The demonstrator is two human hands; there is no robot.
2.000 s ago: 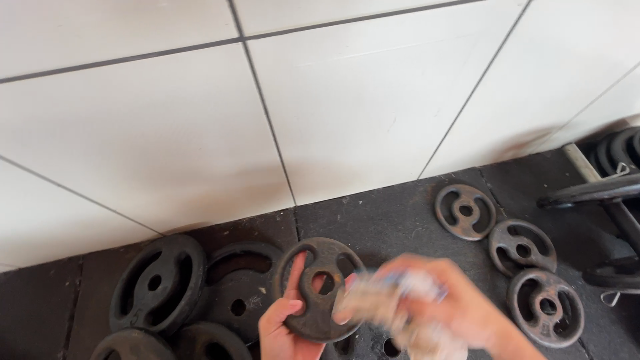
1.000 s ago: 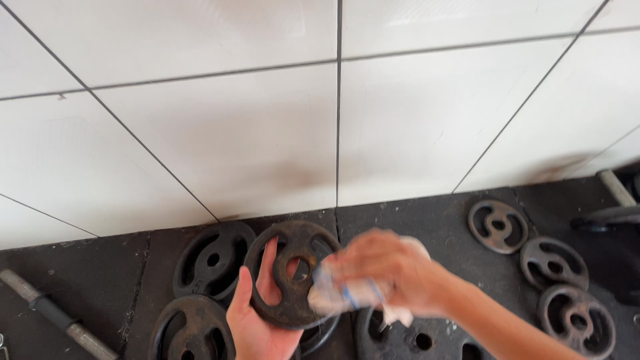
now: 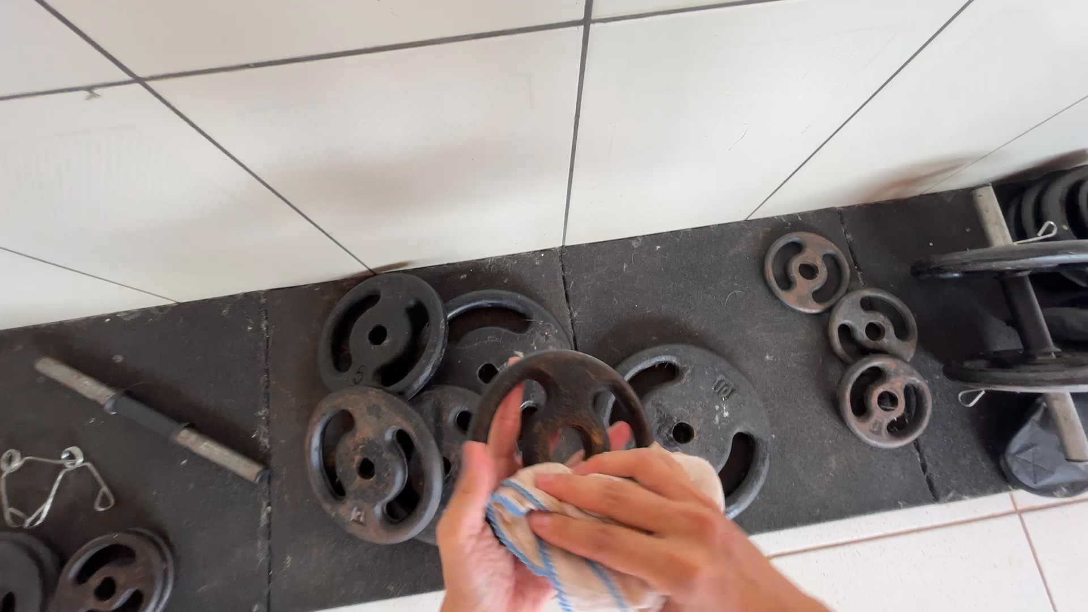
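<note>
My left hand [image 3: 484, 518] grips a rusty dark weight plate [image 3: 561, 382] from its left and underside, with fingertips showing through the openings. My right hand [image 3: 654, 527] holds a cream cloth with blue stitched edges [image 3: 544, 544], pressed on the plate's near part, which the cloth hides. Behind the held plate, larger weight plates lie on the black rubber mat, one to the right [image 3: 722, 442] and another at the back [image 3: 501, 331]. To the left are a black plate [image 3: 382, 331] and a rust-marked plate [image 3: 370, 463], overlapping others.
Three small rusty plates [image 3: 807, 272] lie to the right, near a loaded dumbbell [image 3: 1028, 314] and a black bag [image 3: 1050, 450]. A short bar [image 3: 153, 421], spring clips [image 3: 55, 484] and more plates [image 3: 115, 574] are at the left. A white tiled wall [image 3: 382, 153] borders the mat.
The cloth in my right hand has moved from the held plate's right side to its near part. My left hand keeps hold of the plate. The view has shifted.
</note>
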